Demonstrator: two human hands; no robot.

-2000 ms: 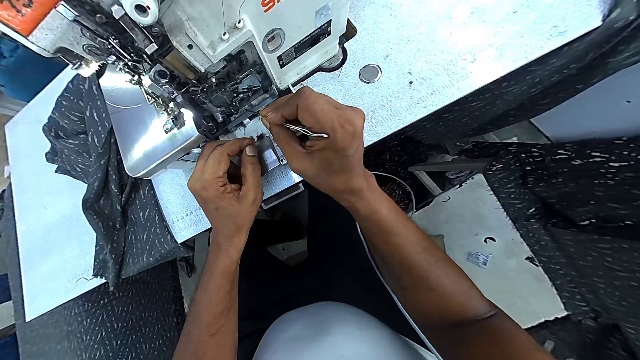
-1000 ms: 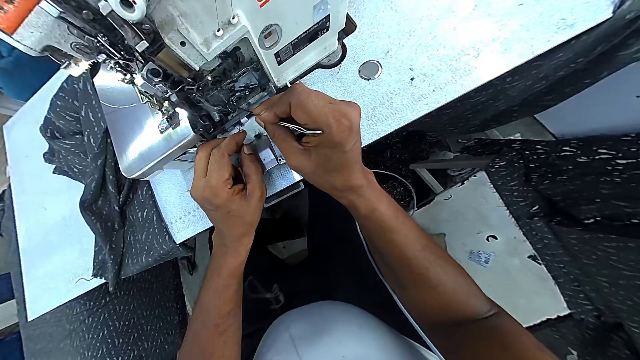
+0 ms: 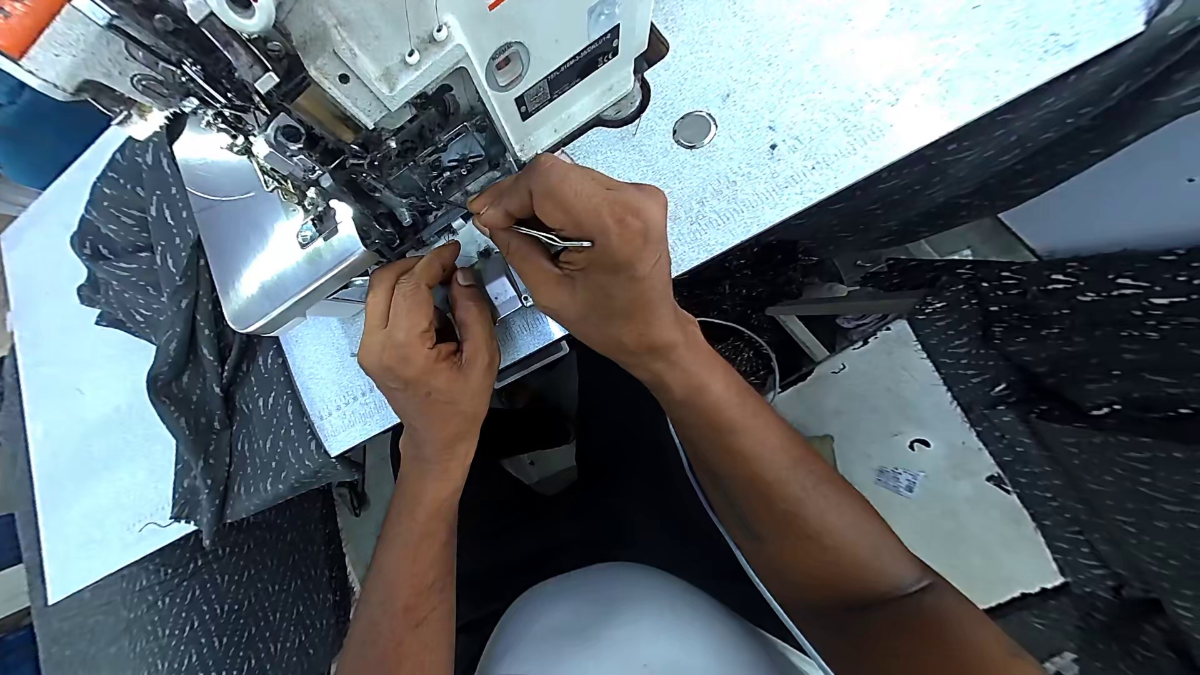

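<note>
My right hand (image 3: 600,253) grips metal tweezers (image 3: 553,238); their tips are hidden by the fingers beside the exposed looper area (image 3: 441,159) of an industrial overlock sewing machine (image 3: 562,56). My left hand (image 3: 431,337) is just to the left and lower, its thumb and fingertips bent at the machine's front edge; whether they pinch a thread cannot be told. Between the hands sits a small metal part of the machine (image 3: 502,286). Left of them is the machine's shiny metal cloth plate (image 3: 272,244).
Dark flecked fabric (image 3: 187,328) drapes over the table's left part. A round metal disc (image 3: 695,129) lies in the white tabletop (image 3: 825,94). More dark fabric (image 3: 1106,375) hangs at the right, beside a pale board (image 3: 919,469) with a label. A wire-rimmed bin (image 3: 771,361) stands below the table edge.
</note>
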